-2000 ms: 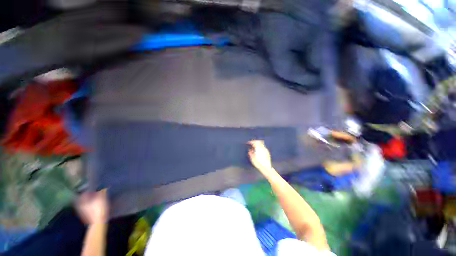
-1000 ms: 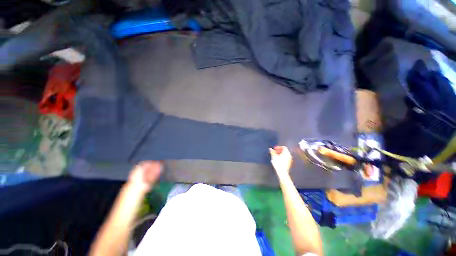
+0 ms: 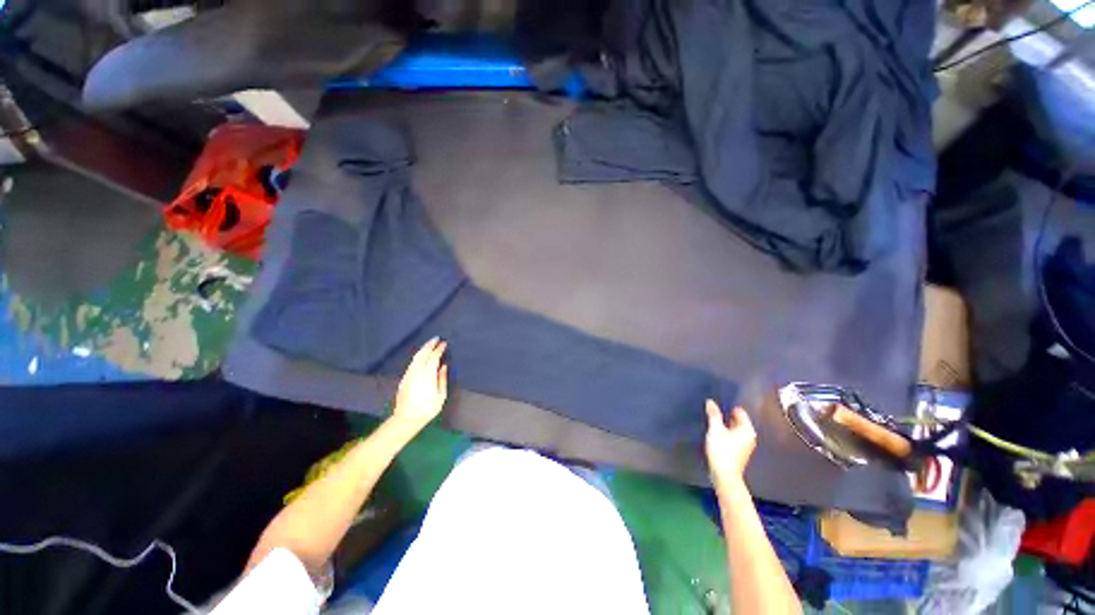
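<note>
Dark trousers [image 3: 564, 363] lie on the grey-brown table cover [image 3: 516, 180], one leg stretched along the near edge to the right, the upper part bunched and folded at the left. My left hand [image 3: 423, 382] rests at the near edge of the cloth near the middle fold, its fingers pointing up. My right hand [image 3: 729, 440] is at the leg's right end, thumb and fingers at the cloth; whether it pinches the cloth is unclear. A steam iron [image 3: 841, 427] with a silver body and orange handle lies just right of my right hand.
A crumpled heap of dark trousers [image 3: 781, 132] covers the table's far right. A blue strip [image 3: 462, 70] and a padded arm [image 3: 228, 54] are at the far edge. A red bag [image 3: 240, 180] is at the left. Yellow hose [image 3: 1015, 447], cardboard [image 3: 889, 536] and a blue crate [image 3: 871, 577] are at the right.
The trousers' upper part, spread flatter at the left before, is now folded and bunched. My left hand moved onto the cloth's near edge. My right hand stays at the leg's end.
</note>
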